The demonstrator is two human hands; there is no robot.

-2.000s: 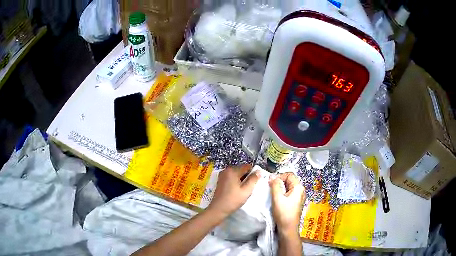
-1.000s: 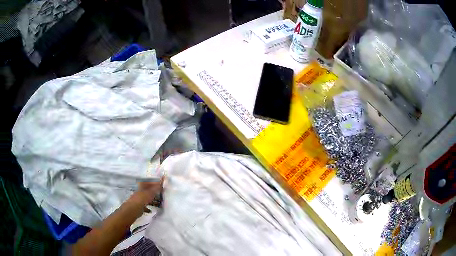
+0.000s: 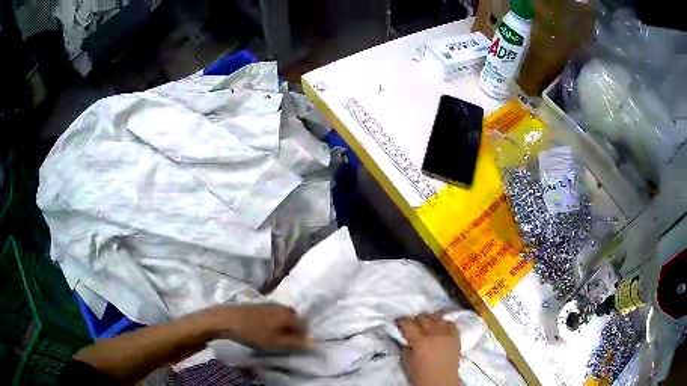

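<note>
A pale grey-white garment (image 3: pixel 377 290) lies in loose folds over my lap, beside the table's yellow edge. My left hand (image 3: pixel 275 328) is over its left part, blurred, with the fingertips at the cloth; whether it grips the cloth cannot be told. My right hand (image 3: pixel 431 339) is on the cloth near the table edge, with its fingers bent over a fold. A large heap of similar garments (image 3: pixel 173 188) lies at the left, on a blue crate (image 3: pixel 113 323) that shows only at its edges.
On the white table (image 3: pixel 392 83) are a black smartphone (image 3: pixel 453 141), a white box (image 3: pixel 459 54), a green-capped bottle (image 3: pixel 505 54), yellow plastic sheet (image 3: pixel 482 226) and silver fastener parts (image 3: pixel 554 234). The machine's lower die base (image 3: pixel 572 318) is at the right.
The view turned left from the machine to the heap. My hands left the machine's die. My left hand moved from the heap's edge onto the lap garment; my right hand is back in view.
</note>
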